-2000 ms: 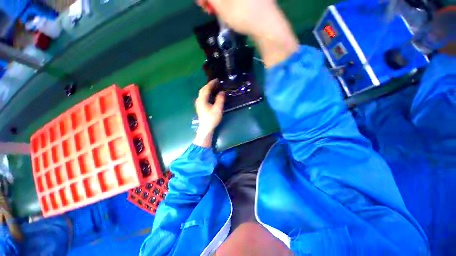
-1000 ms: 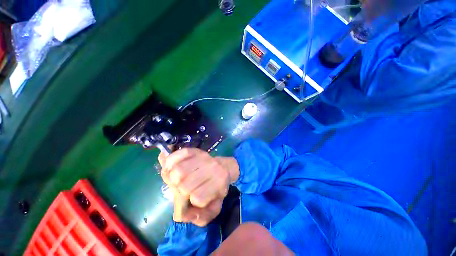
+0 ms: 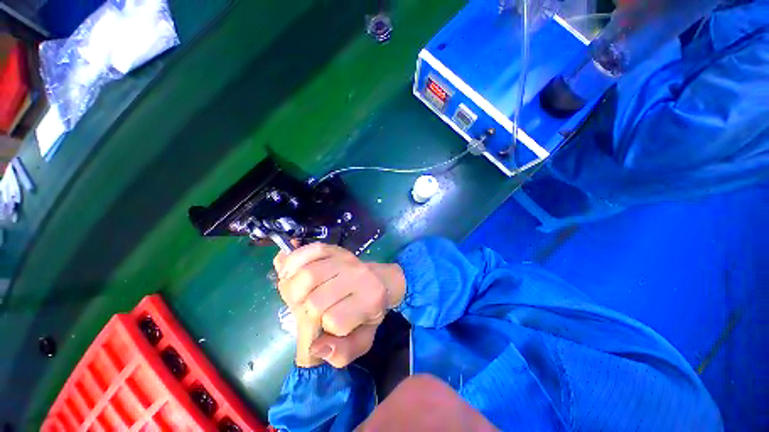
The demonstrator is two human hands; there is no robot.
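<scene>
A black clamp fixture (image 3: pixel 278 202) with a metal linkage stands on the green bench. Its metal lever (image 3: pixel 282 242) points towards me and runs into my right hand (image 3: pixel 337 287), which is closed around the lever's end. The grip itself is hidden in the fist. My left hand (image 3: pixel 341 344) is just below and against my right hand, mostly covered by it; what its fingers hold is hidden. No workpiece can be made out in the fixture. A small white bottle (image 3: pixel 425 188) is right of the fixture.
A blue control box (image 3: pixel 481 84) stands at upper right, a thin tube (image 3: pixel 396 170) running from it to the fixture. Another person's blue sleeve (image 3: pixel 674 118) is beside it. Red trays (image 3: pixel 126 371) are at lower left. A clear bag (image 3: pixel 110 46) lies at upper left.
The view has swung, then shifted slightly. My right hand came down from high on the fixture with the lever. My left hand left the fixture's base and is now under my right.
</scene>
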